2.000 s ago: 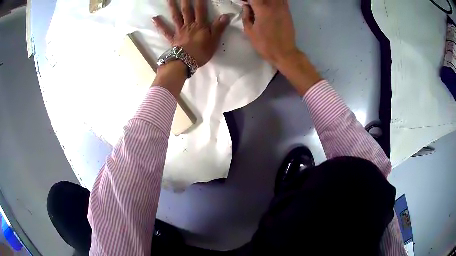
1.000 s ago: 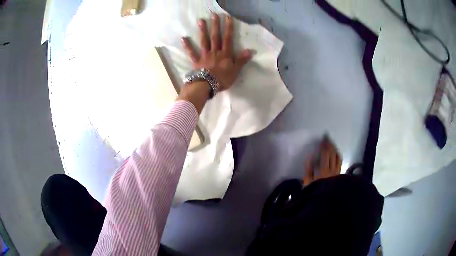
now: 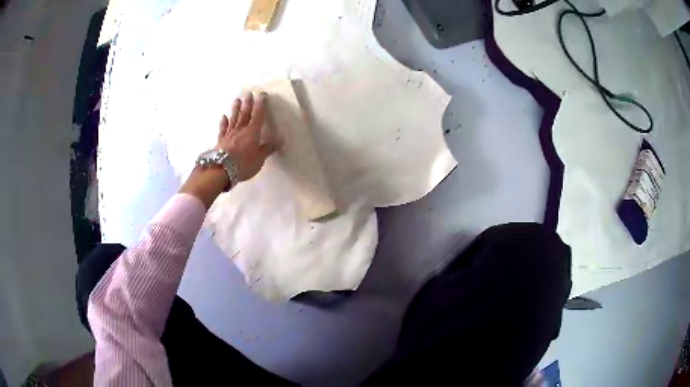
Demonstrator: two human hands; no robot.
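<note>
The white paper pattern lies on the table with curved cut edges, and dark cloth shows under its lower edge. A pale wooden bar lies slanted on the paper. My left hand rests palm down on the paper at the bar's left side, fingers slightly spread, thumb side against the bar; it grips nothing that I can see. A second wooden bar is cut off by the top edge. My right hand is not in view; only a bit of sleeve shows at the bottom right.
A grey metal plate shows at the top. On the right are another paper sheet edged with dark purple cloth, a looped cable and a small white and purple packet. My dark-trousered knees frame the bottom.
My left hand has moved left across the bar to its left side. My right hand has gone out of view from beside my knee. The view has shifted, and the grey plate now shows.
</note>
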